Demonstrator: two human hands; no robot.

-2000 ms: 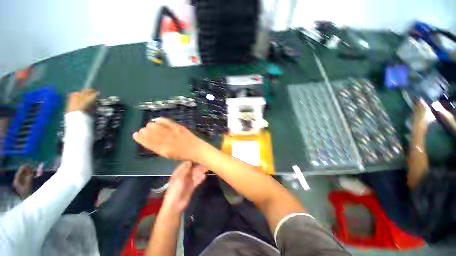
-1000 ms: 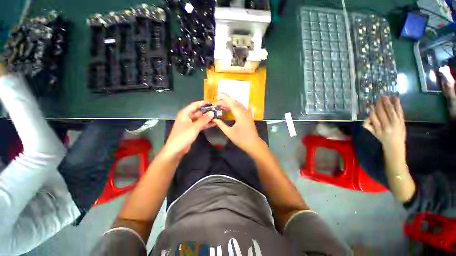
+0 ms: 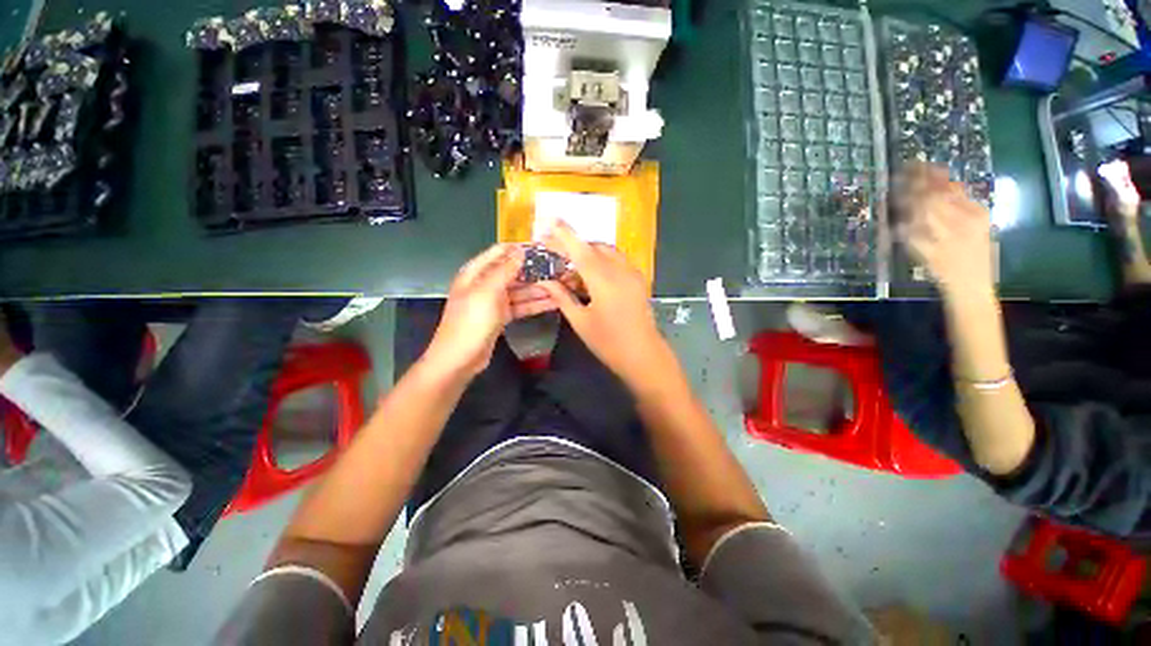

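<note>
A small dark and silvery module (image 3: 543, 264) is held between my two hands, just in front of the orange work pad (image 3: 641, 234) at the bench's front edge. My left hand (image 3: 480, 307) grips its left side with the fingertips. My right hand (image 3: 606, 297) holds its right side, thumb and fingers around it. The fingers hide parts of the module. The pad has a white square on it. The white screw feeder (image 3: 540, 95) stands directly behind the pad, its metal pickup facing me.
Left of the feeder lies a heap of black parts (image 3: 467, 95), then a black blister tray (image 3: 297, 126). Right are a clear blister tray (image 3: 814, 152) and a filled tray (image 3: 937, 101). A neighbour's hand (image 3: 947, 227) is over the filled tray. Red stools (image 3: 309, 416) stand at both sides.
Since two seconds ago my hands have come from the left to the pad, now with the module. In the last second the module has turned, and the right neighbour's hand has moved up and left.
</note>
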